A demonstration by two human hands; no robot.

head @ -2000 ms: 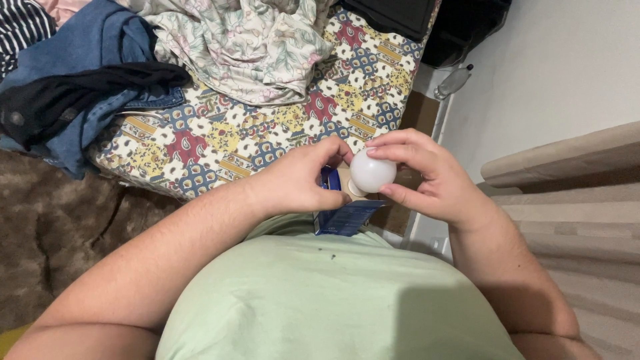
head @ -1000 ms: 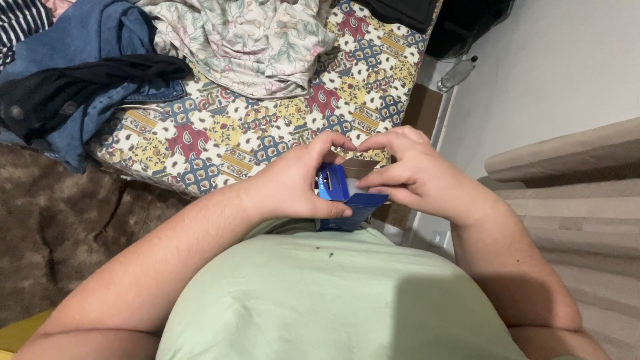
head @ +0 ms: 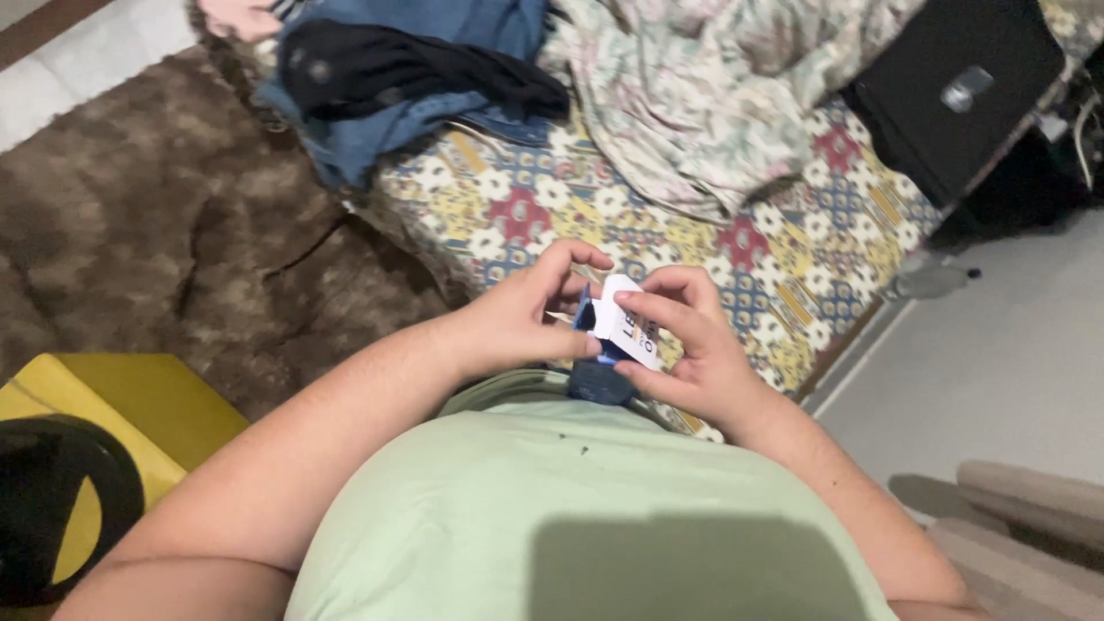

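Observation:
A small blue and white cardboard light bulb box (head: 603, 379) is held between my two hands, close to my green shirt. My left hand (head: 543, 319) grips its left side, thumb at the front edge. My right hand (head: 690, 336) pinches a white printed flap (head: 628, 323) of the box, fingertips on its upper edge and thumb below. The dark opening of the box shows between the flap and my left fingers. The light bulb is not visible.
A patterned bed or padded surface (head: 517, 216) lies ahead, with blue denim (head: 371, 142), floral cloth (head: 690, 129) and a black flat case (head: 957, 95). Brown plush fabric (head: 129, 216) is at left, a yellow box (head: 164, 388) at lower left, a plastic bottle (head: 931, 278) by the wall.
Two seconds ago my right hand held a white round bulb at the box; it has gone from sight. My right fingers are now on the white flap. The view has swung left.

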